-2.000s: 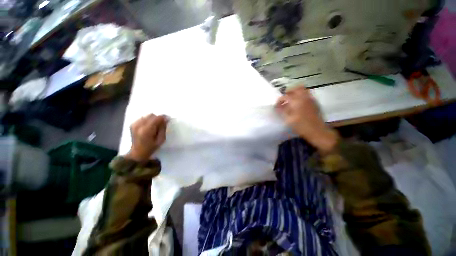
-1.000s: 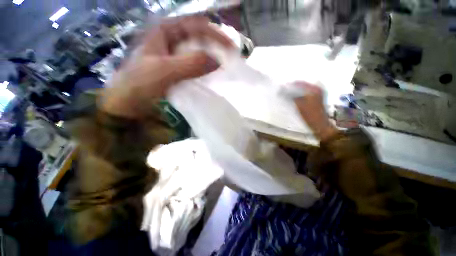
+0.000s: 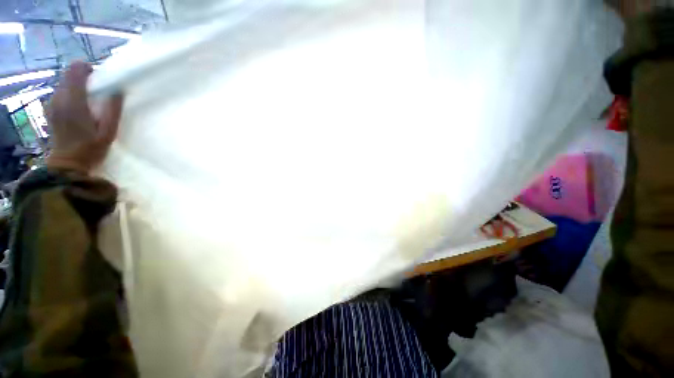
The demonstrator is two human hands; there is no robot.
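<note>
A large white fabric piece [image 3: 318,148] is spread in the air across most of the view, blurred and very bright. My left hand [image 3: 81,122] is at the upper left, raised, with the cloth's edge between thumb and fingers. My right hand [image 3: 630,6] is mostly cut off by the top right corner, beside the cloth's upper right part; its grip does not show. Cream-white cloth [image 3: 174,295] hangs below my left hand. The sewing machine does not show; the raised cloth fills that area.
Orange-handled scissors [image 3: 500,229] lie near the right end of the table [image 3: 473,255], whose wooden edge shows. A pink item [image 3: 565,188] and a blue one are beyond. A white cloth heap [image 3: 536,336] is at lower right. The striped apron [image 3: 358,343] is below.
The white cloth has gone from a gathered, hanging shape to spread wide and raised. My hands have moved far apart, left hand to the upper left, right hand to the top right corner.
</note>
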